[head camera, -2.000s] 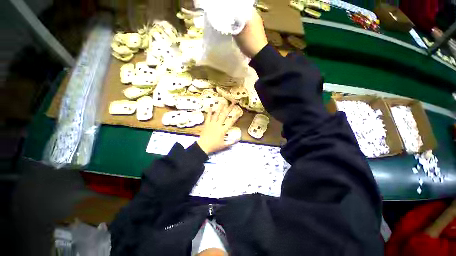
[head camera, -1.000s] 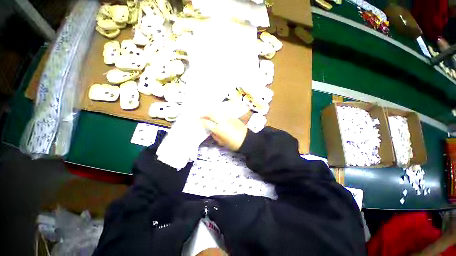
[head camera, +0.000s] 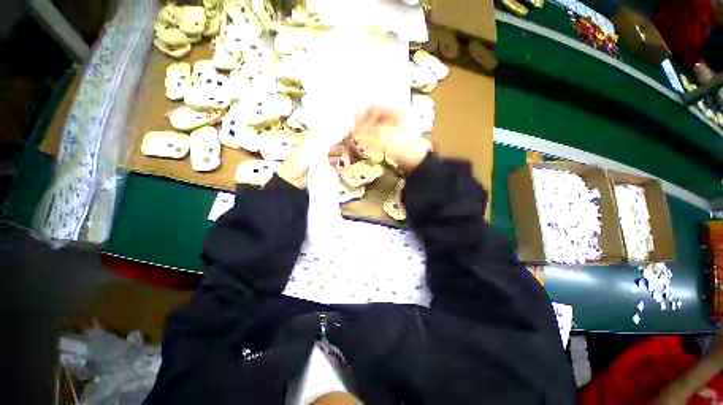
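A large, limp white packing sheet lies over the heaped cream housings and is badly overexposed. A narrow part of it hangs toward me. My left hand is at its left edge, partly covered by it. My right hand is on its right side, fingers toward the left, washed out by glare. Whether either hand grips the sheet or a housing is unclear. A few housings show just below and between my hands. A blue-marked adhesive sheet lies at the near edge.
Bagged sheet stock lies at left. The cardboard mat is under the housings. Two open cartons of small white pieces stand at right, with loose pieces in front. A person's arm shows at lower right.
My right hand has moved up and away from me, off the near part of the white sheet. My left hand has come into view at the sheet's left edge. The sheet's near part has swung right.
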